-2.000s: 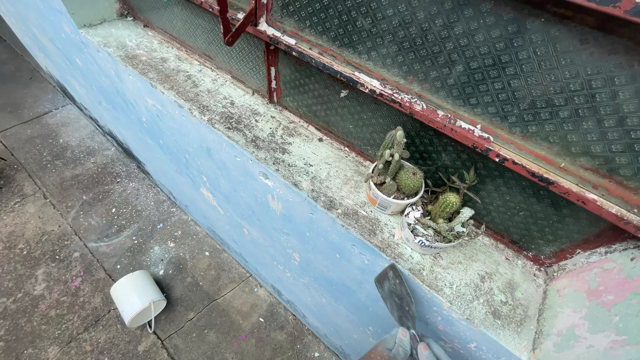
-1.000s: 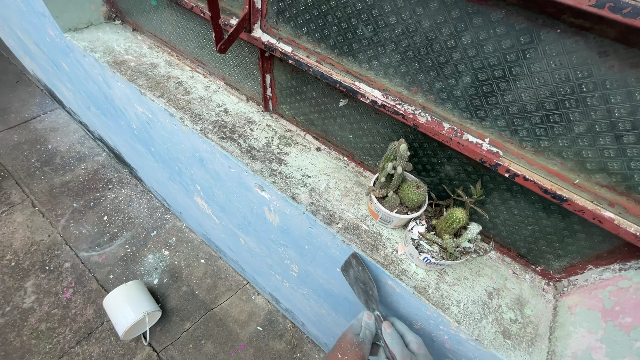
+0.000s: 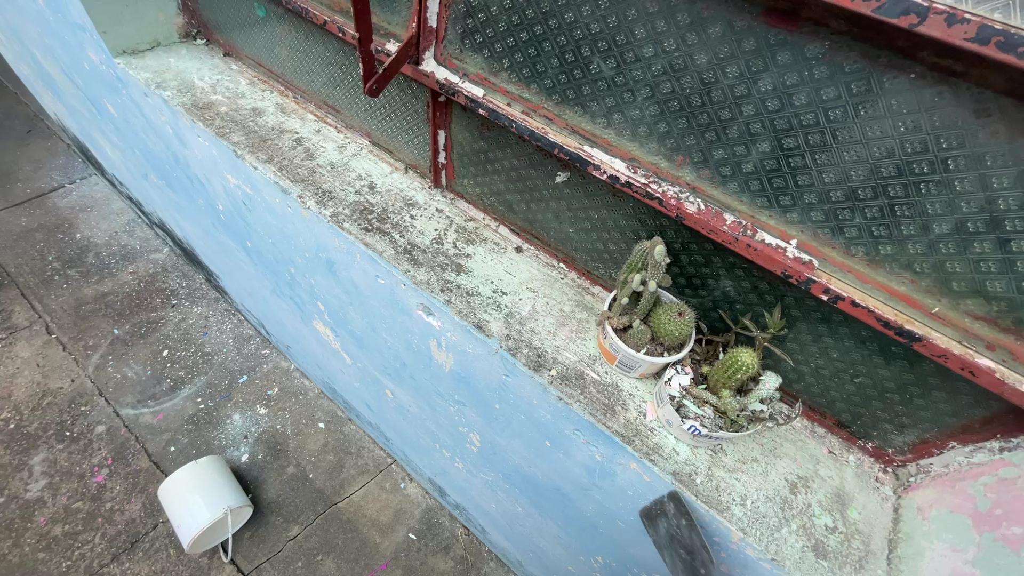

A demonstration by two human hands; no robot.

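The dark blade of a scraper (image 3: 677,534) shows at the bottom edge, lying over the blue painted wall (image 3: 448,400) close to its top edge. Its handle is cut off by the frame. Neither my left hand nor my right hand is in view. Above the blade, on the weathered window sill (image 3: 512,296), stand two white plastic tubs. One tub (image 3: 632,358) holds several cacti, and the other tub (image 3: 704,432), to its right, holds a cactus, a leafy plant and pale flakes.
A white bucket (image 3: 200,500) lies on its side on the paint-speckled concrete floor (image 3: 160,360). Behind the sill runs a red window frame (image 3: 608,172) with peeling paint and patterned glass (image 3: 800,144). A wall with pink and green paint (image 3: 960,512) stands at the lower right.
The hands that showed around the scraper's handle at the bottom edge have gone out of view. Only the blade shows now, lower in the frame.
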